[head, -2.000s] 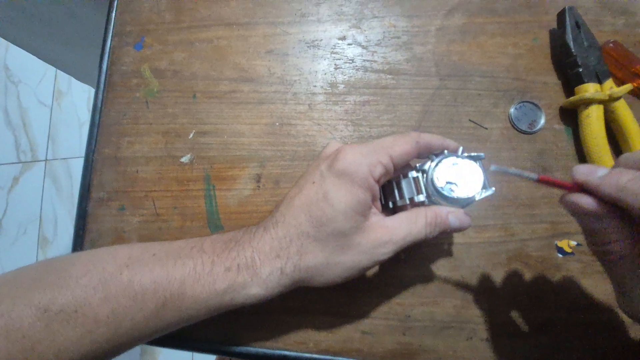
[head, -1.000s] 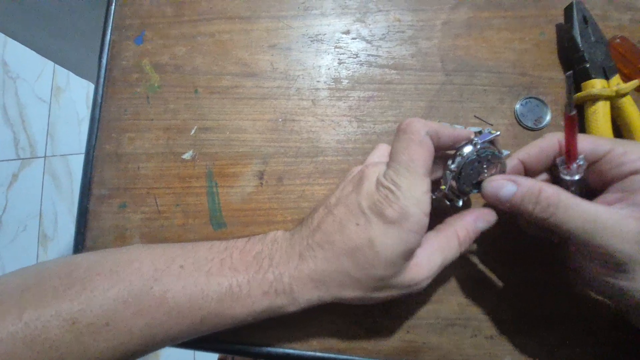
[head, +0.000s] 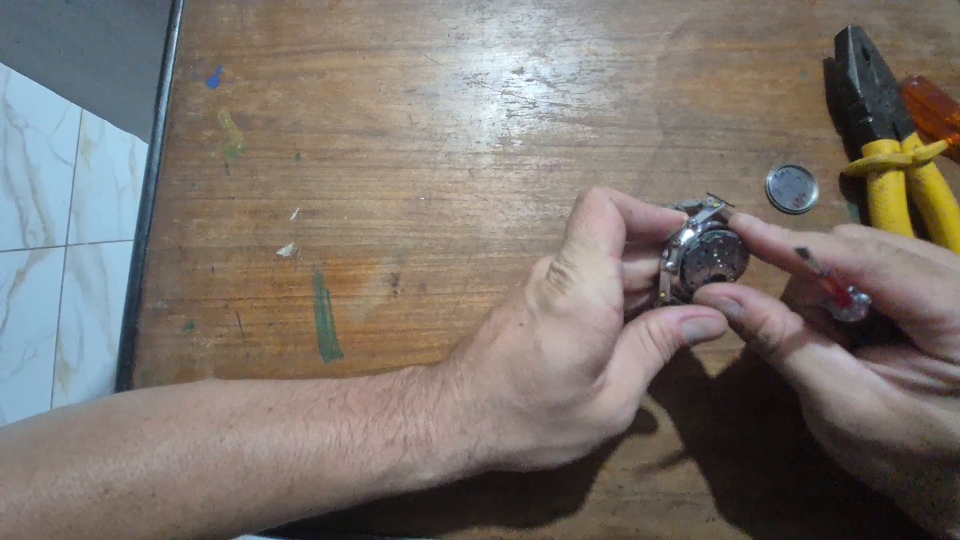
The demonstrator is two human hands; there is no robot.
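My left hand grips a metal wristwatch by its case, with the open back facing up and the movement showing. My right hand has its thumb and forefinger at the right side of the watch; whether they pinch a part of the movement, I cannot tell. Tucked in the right hand is a small screwdriver with a red shaft and a clear end, its flat metal tip pointing up and left. The round metal case back lies on the table, above the right hand.
Combination pliers with yellow grips lie at the right of the wooden table. An orange transparent handle is beside them. A thin dark pin shows just above the watch. The table's dark edge runs down the left.
My right hand has moved left to the watch, and the screwdriver that pointed at it now sits back in that hand. The watch has tilted in my left hand.
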